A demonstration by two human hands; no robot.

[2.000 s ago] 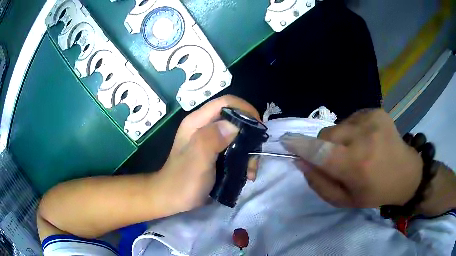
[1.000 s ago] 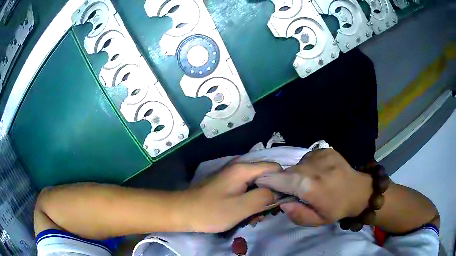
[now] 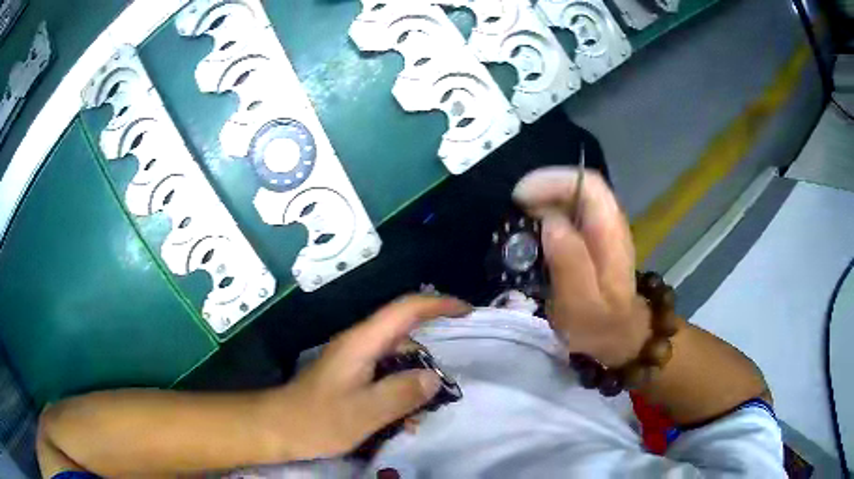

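My left hand (image 3: pixel 365 374) holds a stack of black discs (image 3: pixel 440 379) low over the lap, mostly hidden by the fingers. My right hand (image 3: pixel 595 271) is raised to the right of it, blurred, with a black perforated disc (image 3: pixel 520 253) at its fingers and thin tweezers (image 3: pixel 581 178) pointing up. On the green mat, a four-seat bracket (image 3: pixel 351 248) has one dark ring (image 3: pixel 282 154) in a seat; its seat nearest me is bare. Another bracket (image 3: pixel 243 290) to its left shows bare seats.
Several silver brackets (image 3: pixel 478 136) lie side by side and partly overlapping at the upper right of the green mat (image 3: pixel 66 271). A pale curved rail (image 3: pixel 56 122) borders the mat at left. Grey floor with a yellow line (image 3: pixel 712 168) lies to the right.
My hands have moved apart. My right hand has gone up with one disc and the tweezers; my left still holds the stack. The view has shifted, so the brackets appear further left.
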